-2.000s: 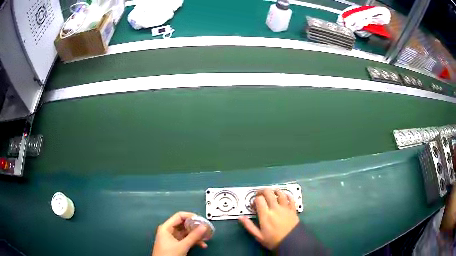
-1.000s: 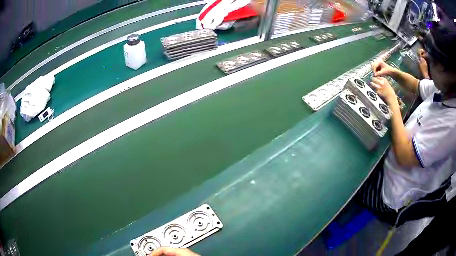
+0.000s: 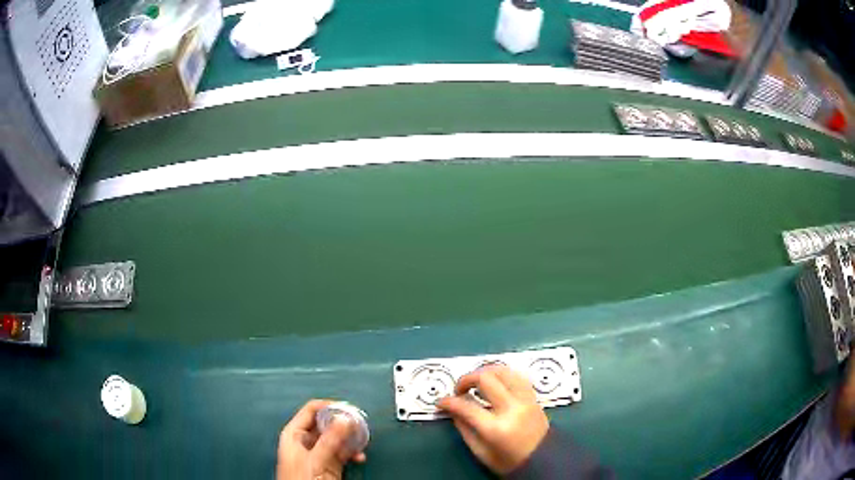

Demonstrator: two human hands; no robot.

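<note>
A silver fixture plate (image 3: pixel 412 407) with three ringed round wells lies on the green bench edge in front of me. My right hand (image 3: pixel 497 417) is over its middle well, with fingertips bent down at the plate between the left and middle wells. Whether it pinches something small is hidden. My left hand (image 3: pixel 319 442) holds a round, flat, clear-silver disc (image 3: pixel 345 427) to the left of the plate, with the thumb on top. The left hand is cut off by the bottom edge.
A white round pot (image 3: pixel 123 399) stands at left. Another fixture plate (image 3: pixel 98 284) lies beside the machine (image 3: pixel 58 84). Stacked fixtures (image 3: pixel 823 305) stand at right near a person's arm. More plates (image 3: pixel 659 120) lie across the belt. A cardboard box (image 3: pixel 150 91) and white bottle (image 3: pixel 518 25) are at the back.
The view swung right, then back left. Both hands are again at the plate, the left with the disc. Compared with the oldest frame, a plate shows further out by the left machine.
</note>
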